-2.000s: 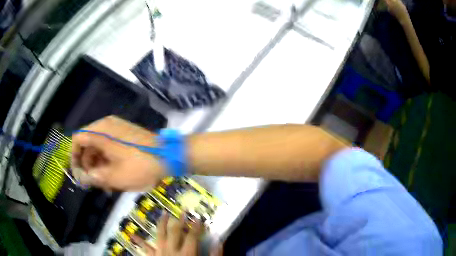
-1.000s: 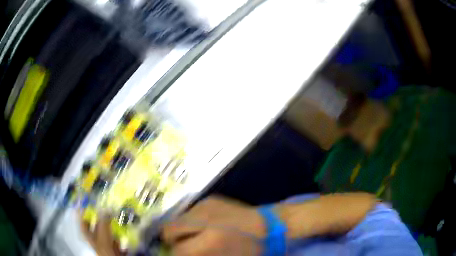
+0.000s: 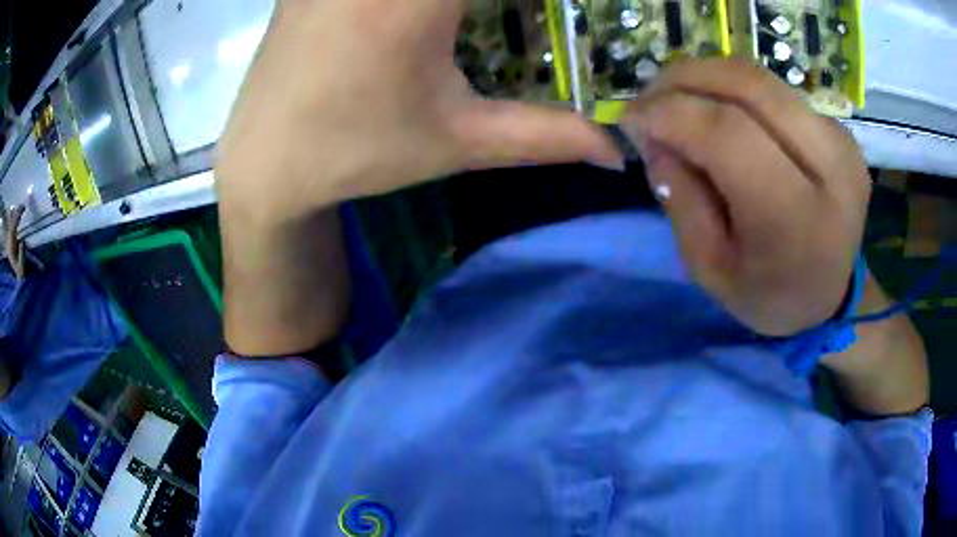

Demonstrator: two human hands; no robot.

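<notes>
Several cream-yellow circuit boards with bright yellow edges stand side by side at the top, cut off by the frame. My left hand is large at the upper left; its fingers run out at the top edge and its thumb stretches right along the boards' near side. My right hand has its fingertips together on a small dark piece at the board edge. The left thumb tip is close against this piece; contact is unclear. A tiny white spot shows by my right fingers. A blue wrist strap is on my right wrist.
The white work surface has a metal rail along its near edge. Another yellow board lies at the far left, near another person's hand and blue sleeve. A green-framed black tray and boxes with blue contents are below.
The view has turned down toward my body. Both hands are now together at the boards' near edge. The black tote and patterned cloth have left the picture.
</notes>
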